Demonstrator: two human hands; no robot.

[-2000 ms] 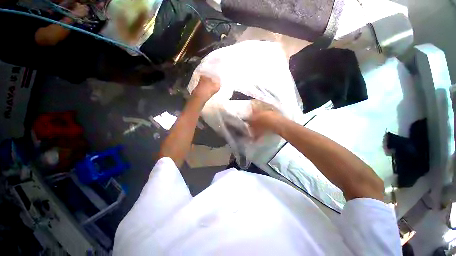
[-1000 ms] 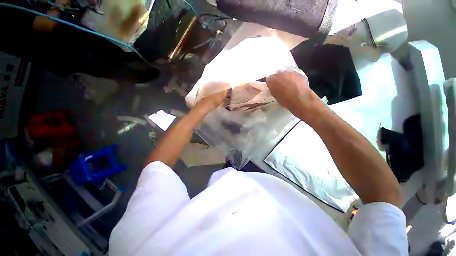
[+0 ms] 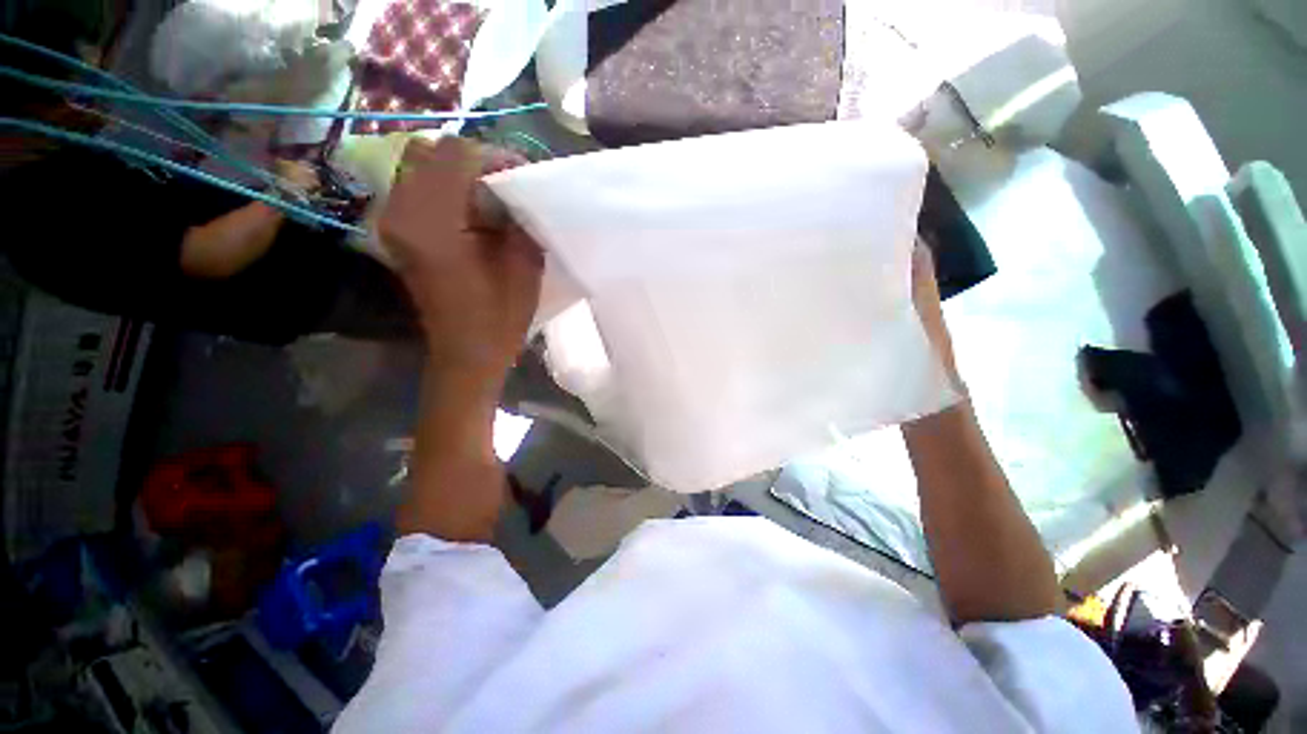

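A white sheet (image 3: 745, 287) is held up in front of me, spread between my hands, its lower edge hanging near my shirt. My left hand (image 3: 459, 237) grips its upper left corner. My right hand (image 3: 926, 287) is at its right edge, mostly hidden behind the sheet. A black cut piece (image 3: 958, 244) shows partly behind the sheet's right side. Another dark cloth piece (image 3: 1183, 402) lies farther right on the pale cover cloth (image 3: 1054, 337).
A dark padded form (image 3: 717, 65) stands at the back. Blue-green lines (image 3: 287, 109) cross the upper left, near another person's arm (image 3: 230, 241). Red (image 3: 208, 502) and blue (image 3: 323, 588) crates are low at left. A black-edged white sheet (image 3: 860, 509) lies near my body.
The white sheet has been lifted and spread out from the crumpled bundle. My left hand has moved up and left, my right hand to the right. The view has shifted.
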